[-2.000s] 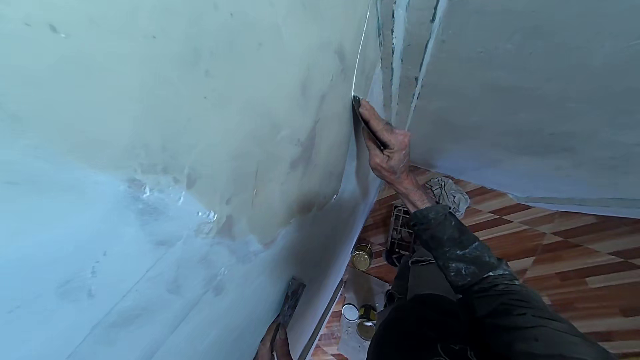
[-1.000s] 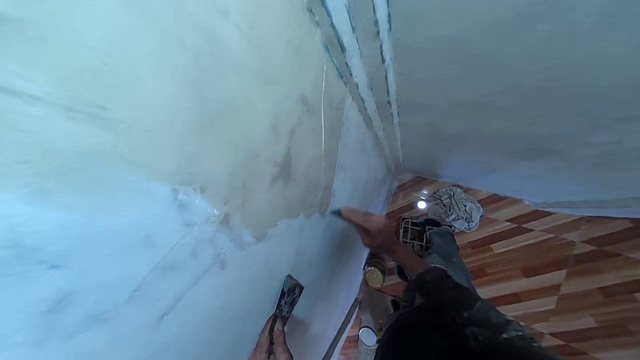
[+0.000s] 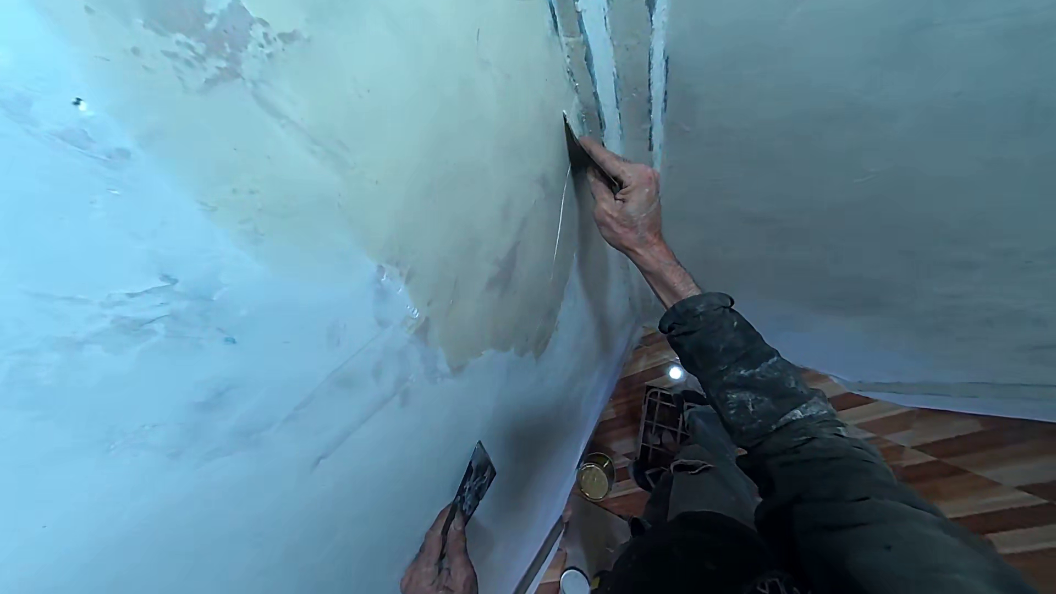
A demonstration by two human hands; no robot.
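My right hand (image 3: 631, 202) grips a dark, flat putty knife (image 3: 581, 155), its edge against the wall beside the room's corner. A thin bright line runs down the wall below the blade. Low in the view, my left hand (image 3: 439, 557) holds a second putty knife (image 3: 474, 483) upright, its blade smeared with filler. The wall (image 3: 396, 165) has a yellowish, patchy upper area and a smoother bluish-white coat lower down and to the left. White strips with dark edges (image 3: 601, 62) run down near the corner.
A grey adjoining wall (image 3: 858, 181) stands at the right. Below are a wood-patterned floor (image 3: 949, 450), an open tin (image 3: 595, 477), a wire-like crate (image 3: 660, 425), a white round lid or container (image 3: 574, 581) and my legs. A small bright light (image 3: 676, 372) shows near the corner.
Over the last second my right hand has moved up the wall beside the corner, from the lower edge of the yellowish area. My left hand still holds its knife low down.
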